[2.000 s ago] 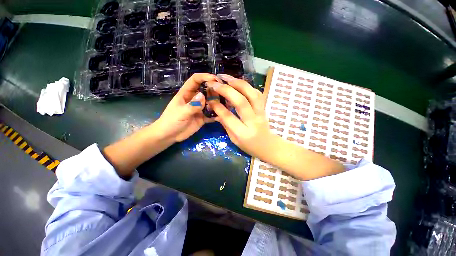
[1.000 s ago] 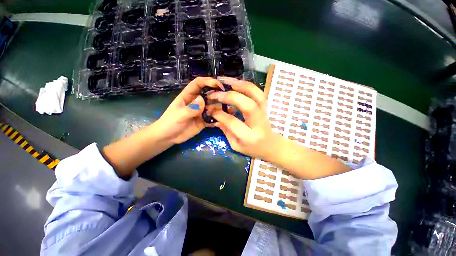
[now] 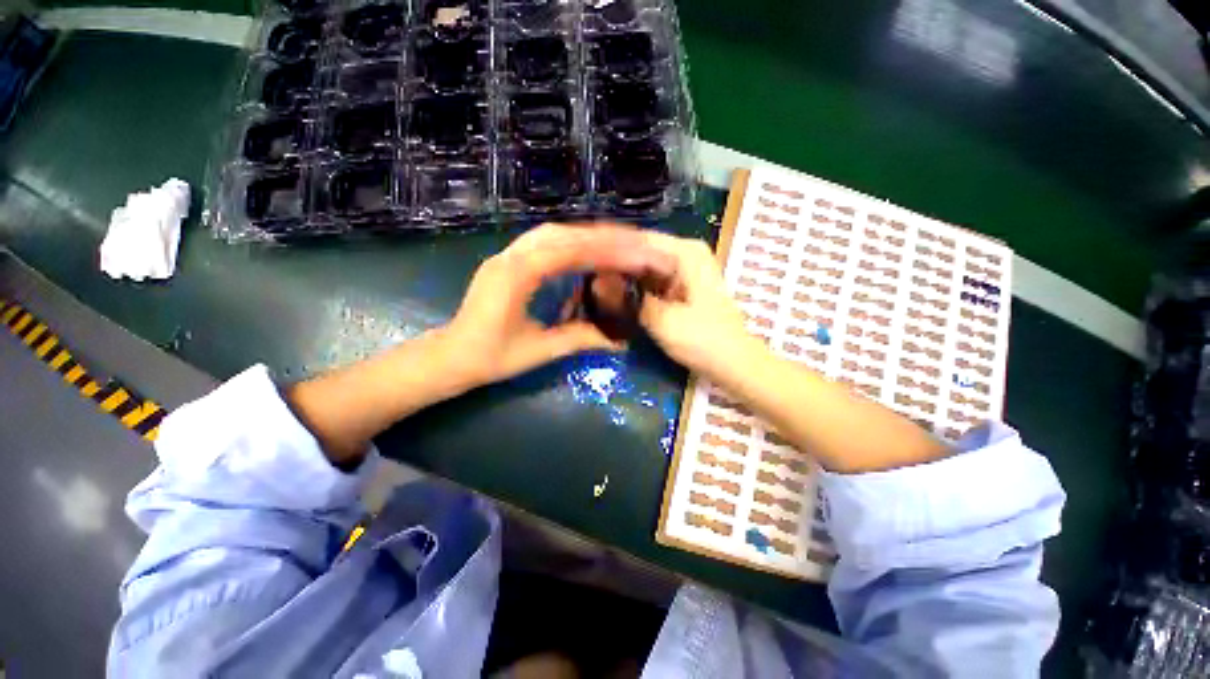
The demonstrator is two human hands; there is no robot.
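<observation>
A small black plastic housing is held between my two hands above the bench, partly hidden by fingers. My left hand curves around its left side, with fingers over the top and thumb below. My right hand has its fingertips at the housing's right side. The hands are slightly blurred. A white adhesive sheet with columns of small brown pieces lies on a brown backing board, partly under my right forearm. Blue scraps lie on the sheet. I cannot tell whether an adhesive piece is in the fingers.
A clear blister tray with black housings lies beyond my hands. A crumpled white wipe is at the left. Shiny blue scraps lie on the green bench below my hands. Stacked trays stand at the far right.
The housing and both hands have moved right and the housing has turned. My left fingers now arch over it. The blue scrap seen on my left thumb no longer shows. The view has shifted slightly.
</observation>
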